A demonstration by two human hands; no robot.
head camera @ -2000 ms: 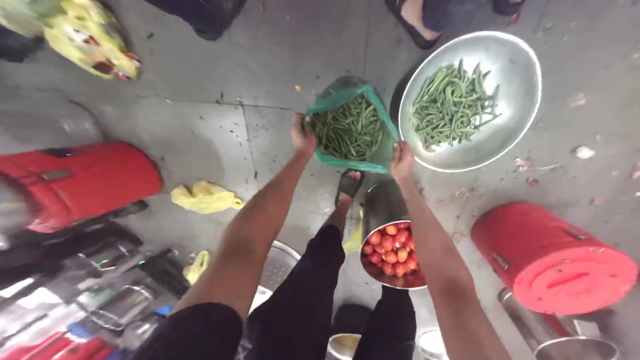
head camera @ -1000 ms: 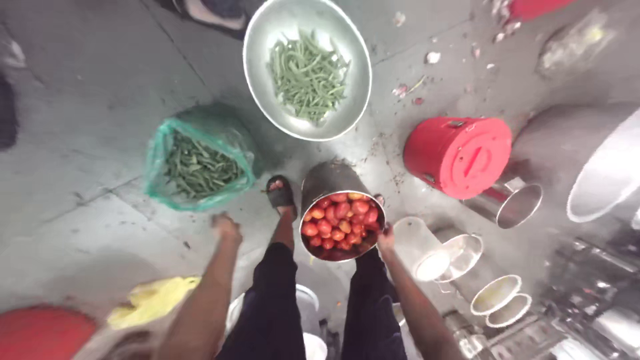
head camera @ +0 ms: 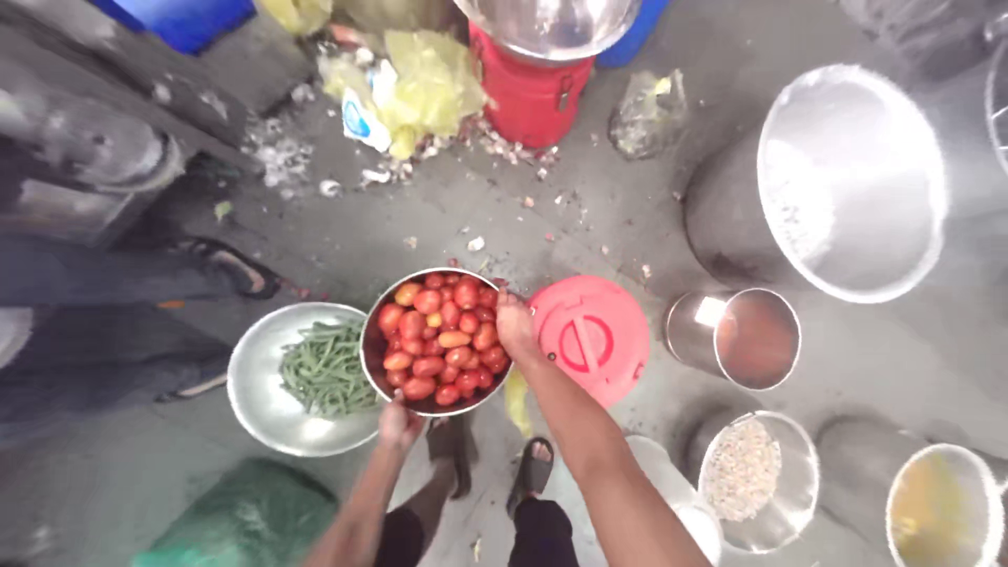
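Note:
A metal pot of red and orange tomatoes (head camera: 445, 339) is held between my two hands near the middle of the view. My left hand (head camera: 400, 425) grips its rim at the lower left, and my right hand (head camera: 516, 323) grips the rim at the right. Directly left of the pot, and partly covered by it, is a wide metal bowl (head camera: 260, 394) with green beans (head camera: 331, 370) in it. The red lid (head camera: 591, 339) of a container is just right of my right hand. A green bag (head camera: 244, 512) lies at the lower left, its contents hidden.
At the right stand a large metal pot (head camera: 854, 185), a pot with reddish contents (head camera: 756, 339), one with pale chopped pieces (head camera: 744, 472) and one with yellow contents (head camera: 937, 504). Another person's legs (head camera: 110, 272) are at the left. Yellow plastic bags (head camera: 429, 87) and scraps lie ahead by a red container (head camera: 535, 94).
The green bag, held in both hands two seconds ago, was on the floor a second ago. The tomato pot has been lifted and is now between both hands. The view has turned a lot.

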